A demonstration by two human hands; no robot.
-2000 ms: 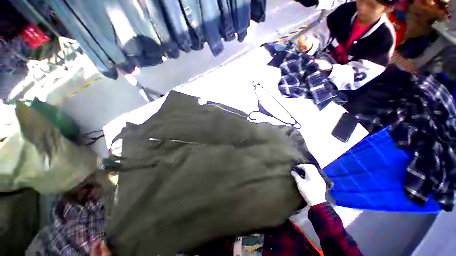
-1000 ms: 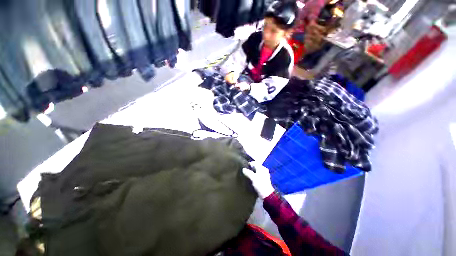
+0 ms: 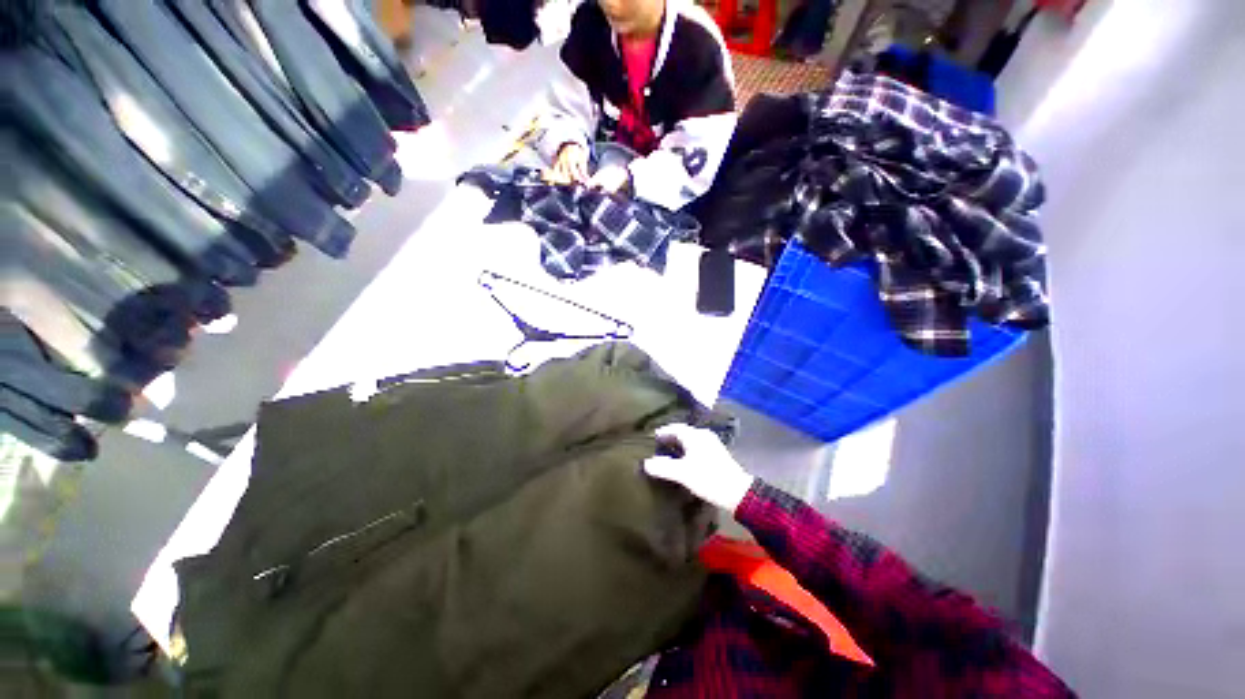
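Note:
A dark olive jacket (image 3: 464, 546) lies spread over the white table (image 3: 389, 321) in front of me, running off the bottom edge. Thin pale lines show on it at the left and along its far edge. My right hand (image 3: 696, 464), in a white glove, is at the jacket's right edge with its fingertips pinching the cloth. Whether it also holds a small tool cannot be told. My left hand is not in view.
A black wire hanger (image 3: 553, 325) lies beyond the jacket. A black phone (image 3: 716, 281) is near the blue crate (image 3: 833, 355), which bears plaid garments (image 3: 908, 191). A person (image 3: 649, 103) across the table handles a plaid garment (image 3: 587, 225). Jeans (image 3: 205, 123) hang at the upper left.
The view has swung to the right. The left hand, visible at the bottom edge two seconds ago, is out of view. The gloved right hand remains at the jacket's right edge.

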